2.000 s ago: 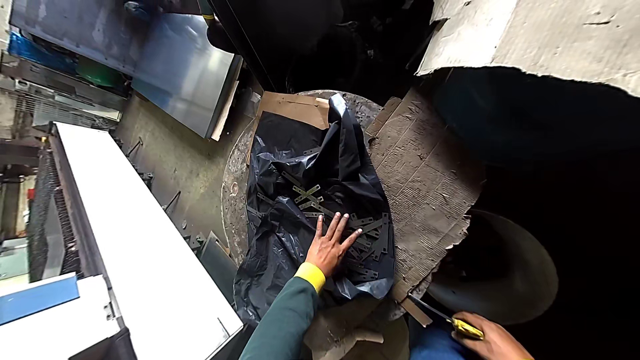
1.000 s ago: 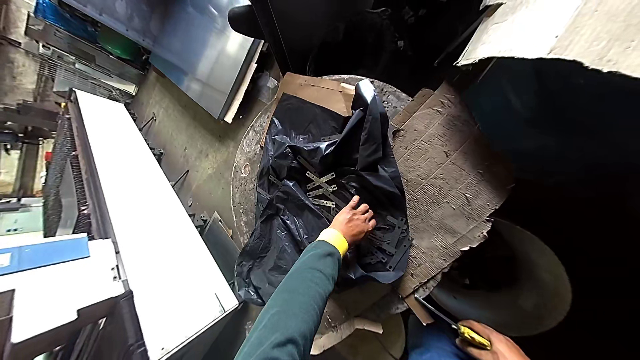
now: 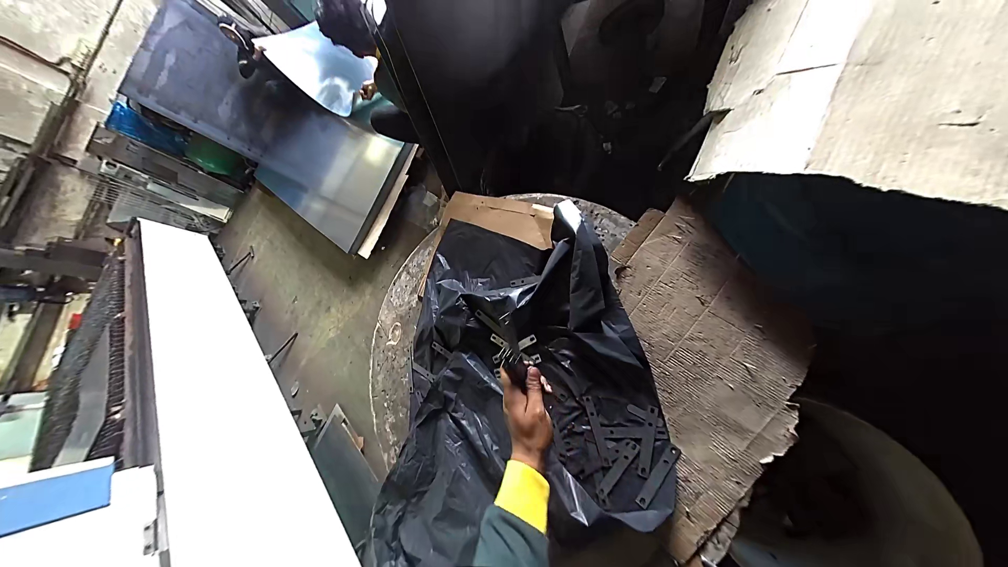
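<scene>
My left hand [image 3: 528, 409], in a green sleeve with a yellow cuff, grips a small bundle of dark flat metal strips [image 3: 513, 358] over the middle of a black plastic sheet or bag [image 3: 465, 417]. Just beyond the fingers, a few lighter strips with holes [image 3: 528, 342] lie on the plastic. Several dark flat strips with end holes [image 3: 618, 468] are spread over its lower right part. Crumpled folds hide some of the strips. My right hand is out of the frame.
The plastic rests on a round worn surface [image 3: 390, 346] beside torn corrugated cardboard [image 3: 709, 339]. A long white panel [image 3: 228, 394] stands at the left. At the upper left, a person's hand [image 3: 368, 90] is at a shiny sheet [image 3: 311, 63] above a metal-topped table [image 3: 315, 169].
My left hand, earlier spread over the strips at the lower right, now holds a bundle nearer the middle. My right hand, earlier holding a yellow-handled tool, has left the view. The view has shifted.
</scene>
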